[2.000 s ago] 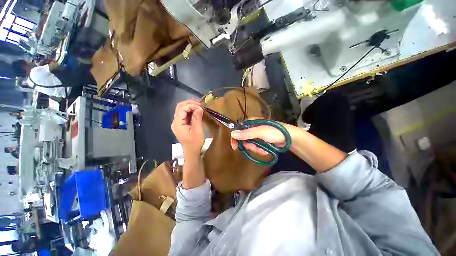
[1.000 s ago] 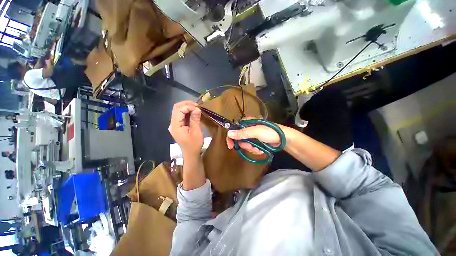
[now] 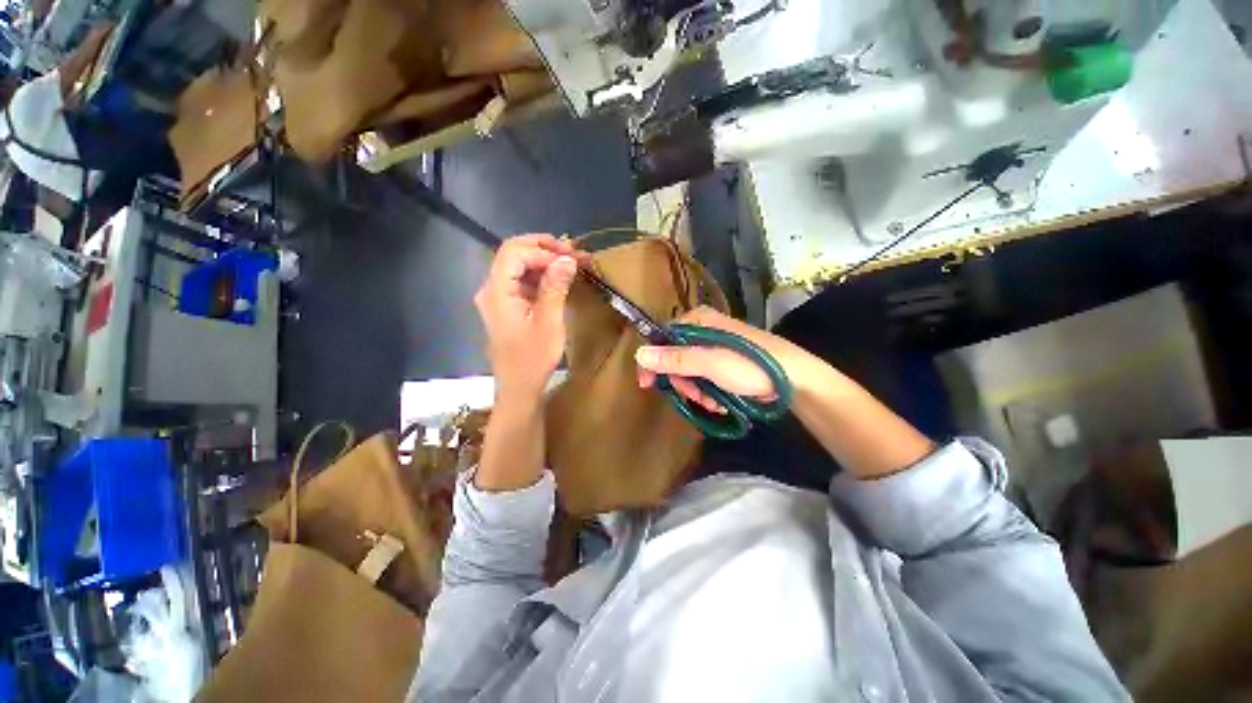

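Note:
A tan handbag (image 3: 611, 426) lies in my lap, its narrow strap looping above its top edge. My right hand (image 3: 707, 371) holds thread scissors (image 3: 725, 412) by their dark green loops. The dark blades point up and left and look nearly closed. Their tips reach the fingertips of my left hand (image 3: 529, 309), which is raised at the bag's top left corner with thumb and forefinger pinched together. What the pinch holds is too small to tell; it may be the bag's edge or a thread.
Tan bags (image 3: 330, 604) with a looped handle and pale tab lie at lower left. Brown bags (image 3: 385, 83) heap at upper left. A white machine table (image 3: 879, 192) with a green spool (image 3: 1089, 72) stands at upper right. A blue bin (image 3: 117, 508) is at far left. A person's white-clad part shows upper left.
The view has turned, so the surroundings shifted left and the green spool shows fully. The scissors tilt more steeply, and their loops look closer together. My left hand stays pinched at the blade tips.

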